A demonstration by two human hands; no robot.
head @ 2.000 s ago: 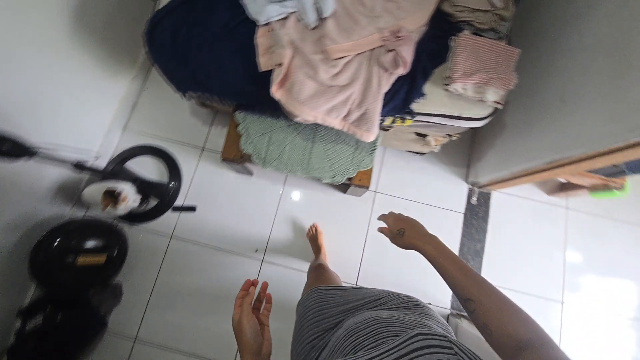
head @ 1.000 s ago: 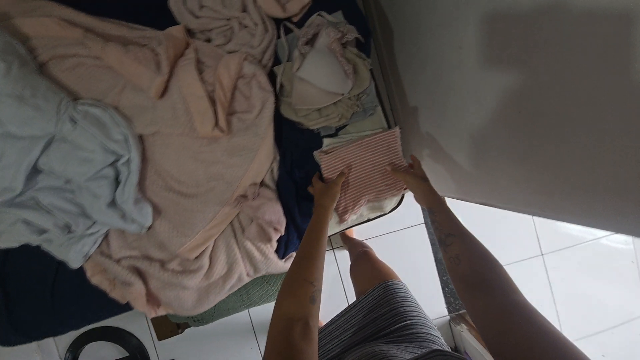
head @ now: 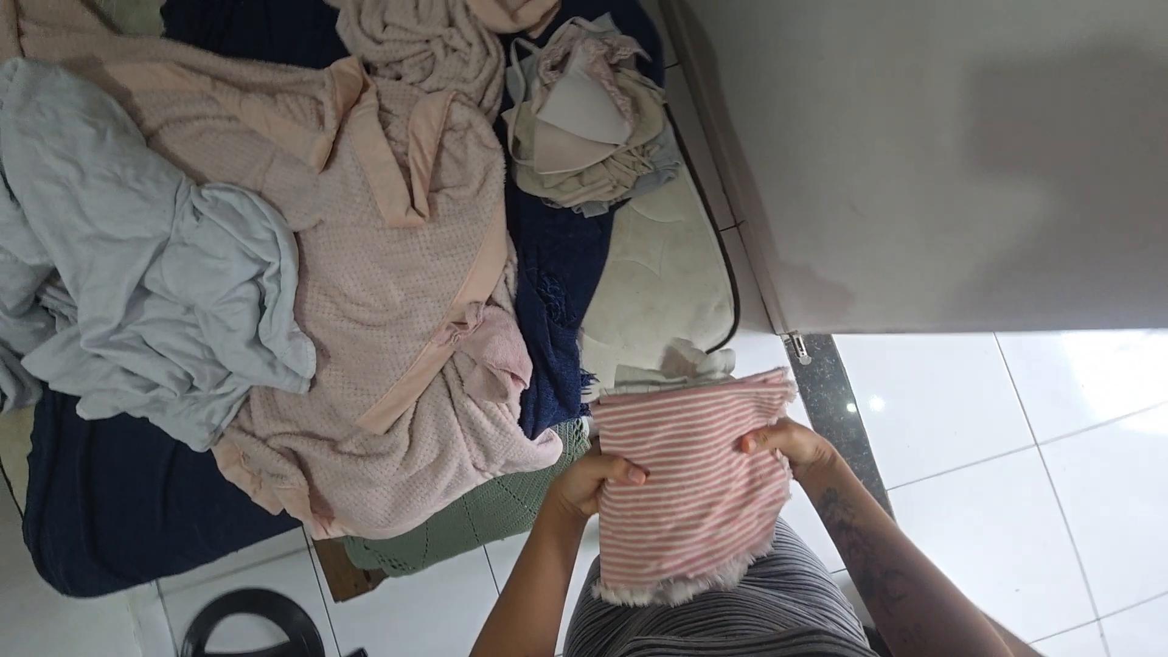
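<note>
A folded pink-and-white striped cloth with a fluffy white edge [head: 689, 493] is held up in front of my body. My left hand [head: 593, 482] grips its left side, thumb on top. My right hand [head: 792, 447] grips its right side the same way. Pale fabric [head: 675, 370] shows just behind its top edge. Beyond it lies a bare corner of the mattress [head: 648, 274]. A pile of bras and beige garments [head: 589, 119] sits farther back on the bed.
A pink blanket [head: 365, 274], a light grey cloth [head: 164, 237] and navy fabric [head: 119, 502] cover the bed. A green crocheted cloth [head: 474, 516] hangs low at its side. A grey wall or panel [head: 931, 182] stands right. A black ring-shaped object [head: 251, 620] is on the tiled floor.
Two seconds ago both hands were away from the bed and held nothing. One second ago they held the striped cloth on the mattress corner; now it is lifted off, closer to my body.
</note>
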